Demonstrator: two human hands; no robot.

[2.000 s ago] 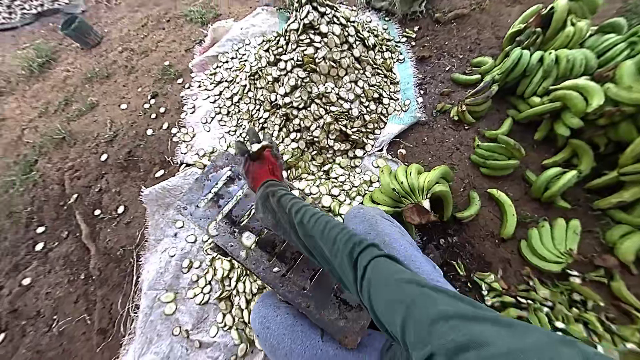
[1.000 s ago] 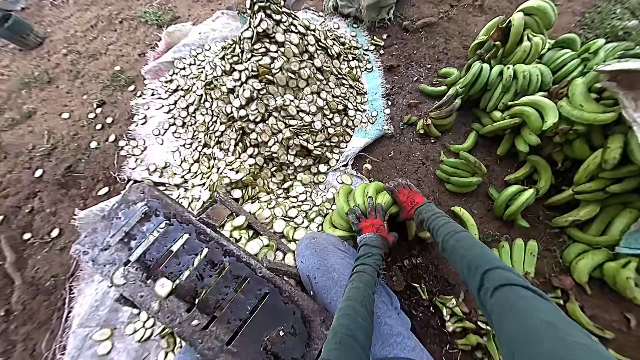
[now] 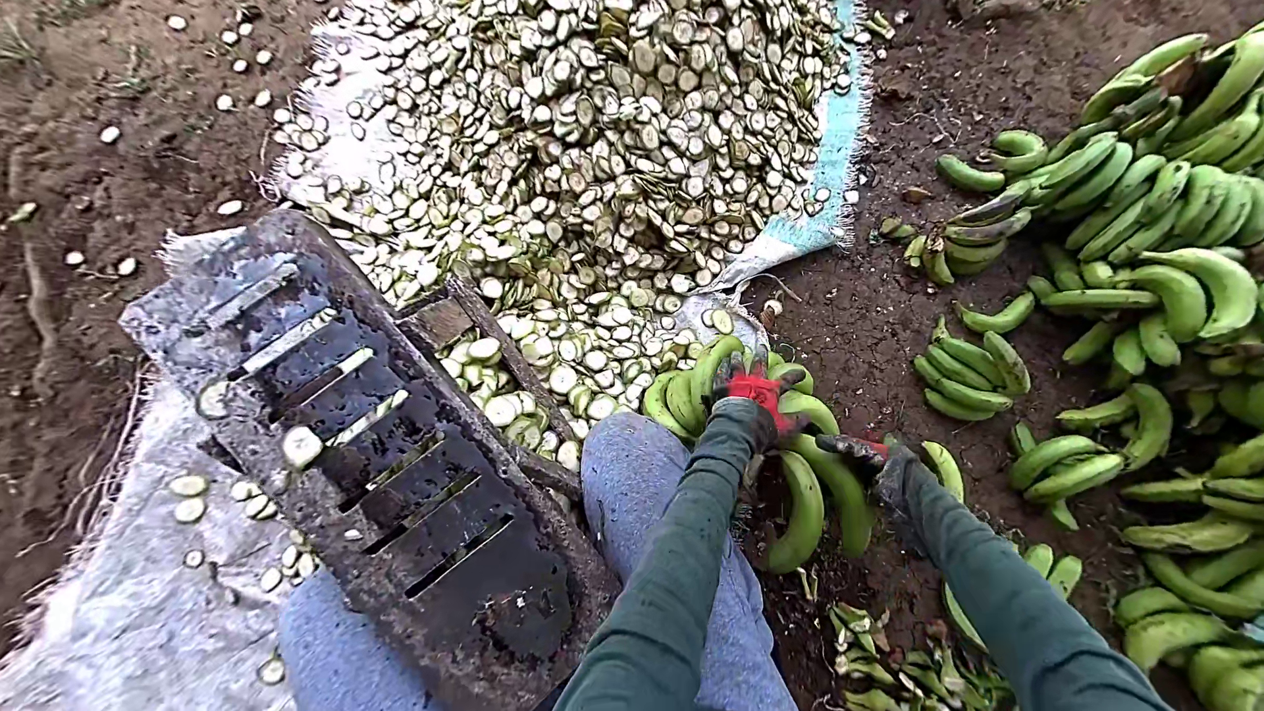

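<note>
My left hand [image 3: 758, 395], in a red and dark glove, is closed over the top of a bunch of green bananas or plantains [image 3: 684, 400] beside my knee. Just right of it, my right hand [image 3: 869, 454], gloved alike, is at the hanging fruit [image 3: 837, 484] of that bunch; its grip cannot be made out. A dark, wet slicing board [image 3: 434, 513] with several slots and blades slants across my legs. Two round slices [image 3: 301, 446] lie on its left edge. Beyond the board rises a large heap of sliced fruit [image 3: 612, 128].
Woven plastic sheeting [image 3: 168, 592] lies under the heap and board. Many green bunches [image 3: 1165, 286] cover the bare soil at right. Peels and scraps [image 3: 899, 662] lie near my right forearm. A wooden bar [image 3: 513, 355] stands beside the board. Loose slices dot the soil at left.
Two seconds ago one gloved hand was over the upper end of the board; now both are at the bunch beside my knee. Some fruit now hangs apart below the bunch. The view has shifted.
</note>
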